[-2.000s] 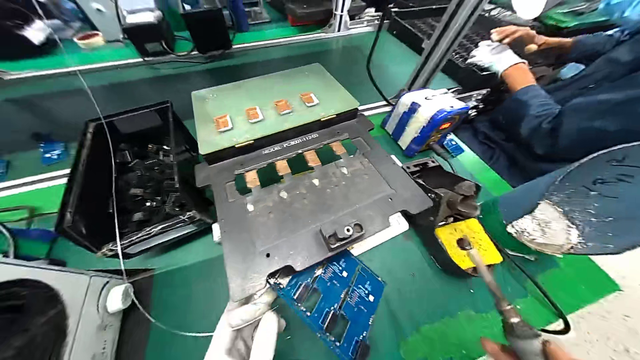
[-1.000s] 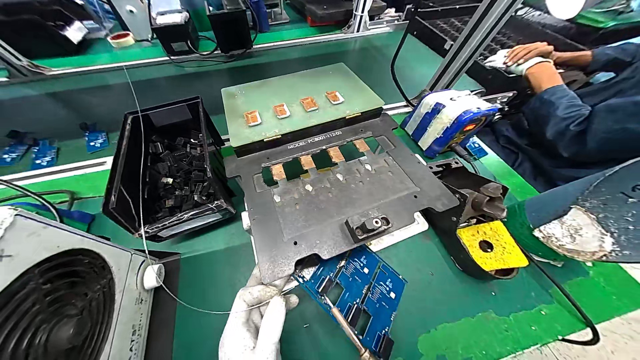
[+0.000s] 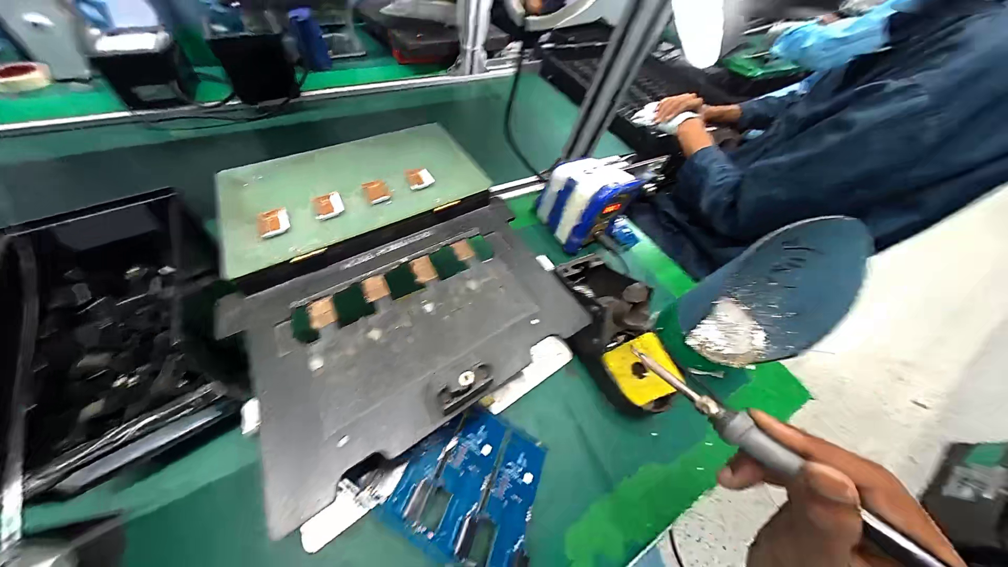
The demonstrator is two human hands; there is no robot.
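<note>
My right hand (image 3: 843, 504), at the lower right, grips the grey handle of a soldering iron (image 3: 756, 441). The iron's tip lies over the yellow sponge (image 3: 642, 370) of the iron stand (image 3: 610, 295); whether it touches is unclear. My left hand is out of view. A blue circuit board (image 3: 472, 488) lies partly under the lower edge of a dark hinged fixture (image 3: 402, 354). Green strips and copper-coloured pads show in the fixture's slots. Its raised pale green lid (image 3: 354, 189) carries several copper-coloured pads.
A black bin (image 3: 94, 315) of small dark parts stands at left. Behind the stand is a blue and white soldering station (image 3: 587, 205). A blue scoop-like piece (image 3: 776, 291) with silvery residue juts in at right. A co-worker's hands (image 3: 677, 114) rest beyond the metal post (image 3: 618, 79).
The soldering iron has moved from the blue board to the yellow sponge, and my right hand has come into view. My left hand, earlier at the fixture's lower edge, is gone from view.
</note>
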